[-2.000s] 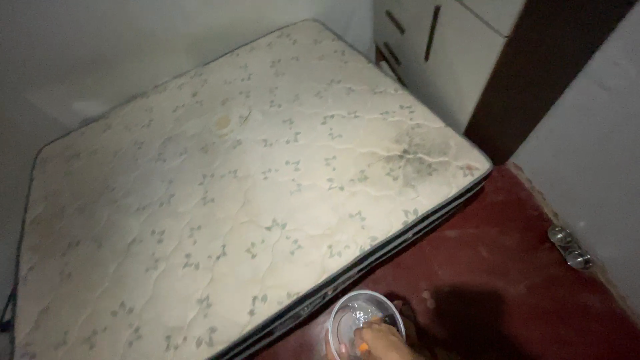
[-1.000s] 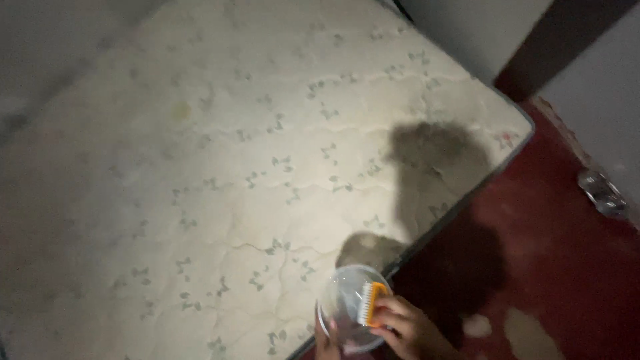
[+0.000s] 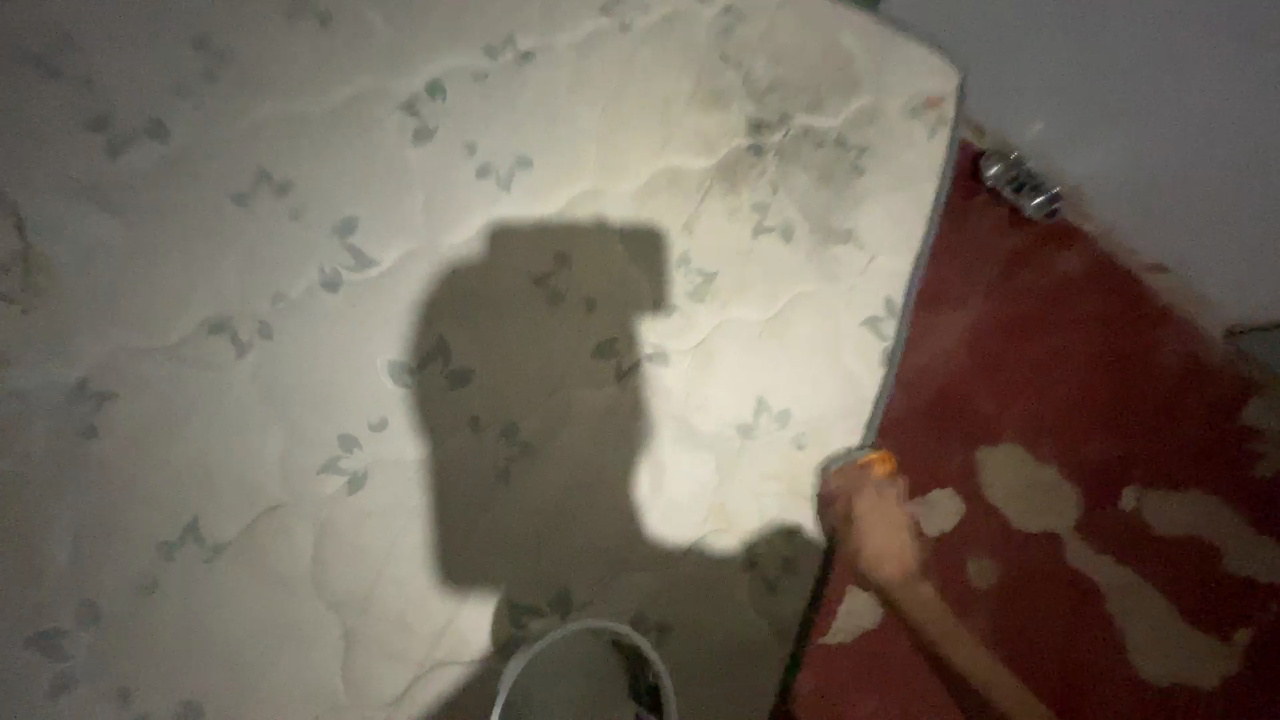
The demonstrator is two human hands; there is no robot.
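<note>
My right hand (image 3: 870,520), blurred, is closed around an orange-backed brush (image 3: 879,464) at the mattress's right edge, beside the red floor. Only a little orange of the brush shows; its bristles are hidden. The quilted mattress (image 3: 560,200), cream with green leaf prints, fills most of the view and has a dark stained area near its upper right corner. At the bottom, the rim of a clear plastic tub (image 3: 585,628) shows over the mattress. My left hand is not in view.
Red floor (image 3: 1010,360) with pale worn patches lies to the right of the mattress. A shiny metal object (image 3: 1020,185) is on the floor by the pale wall (image 3: 1130,110). A large head-shaped shadow falls across the mattress.
My right hand has moved with the brush from the tub to the mattress's right edge. My left hand, at the tub one second ago, has left the view. The view has moved closer to the mattress.
</note>
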